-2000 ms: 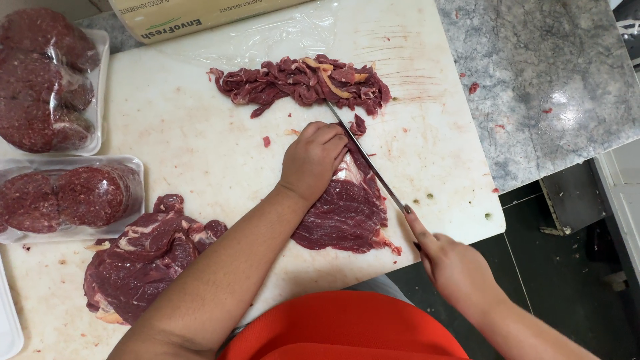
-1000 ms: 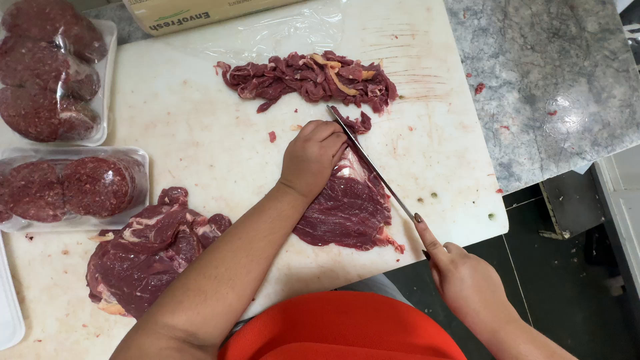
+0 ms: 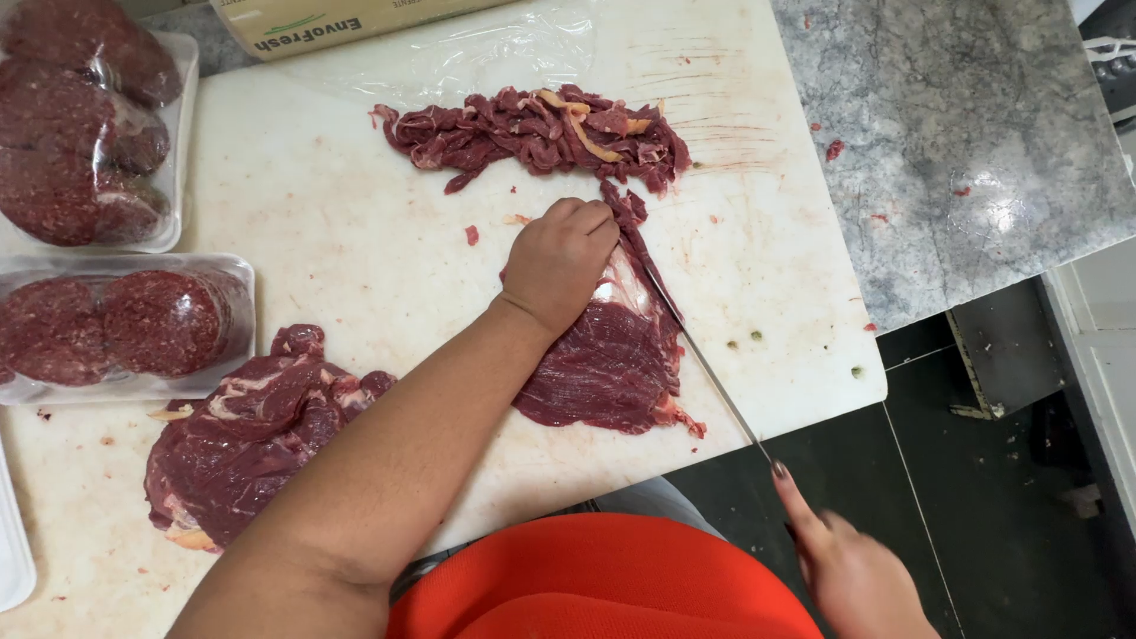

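My left hand (image 3: 565,257) presses on the upper end of a slab of raw red meat (image 3: 599,368) on a white cutting board (image 3: 328,257). In my right hand (image 3: 843,559), beyond the board's front edge, is a long thin knife (image 3: 714,373); its handle is hidden in my grip. The blade lies along the slab's right side, with a narrow strip of meat (image 3: 652,266) beside it. Above my left hand lies a pile of cut meat strips (image 3: 532,133) with some yellowish fat. A larger piece of raw meat (image 3: 248,439) rests left of my left forearm.
Two wrapped trays, one of meat portions (image 3: 84,133) and one of round ground-meat patties (image 3: 164,324), stand at the left. A white tray edge (image 3: 13,532) shows below them. Clear plastic film (image 3: 497,49) and an EnvoFresh box (image 3: 311,22) are at the back, a grey stone counter (image 3: 941,151) at the right.
Against one second ago, my right hand has drawn the knife down toward the lower right, its tip moving away from the strip pile. A narrow strip now shows along the slab's right side. My left hand stays put.
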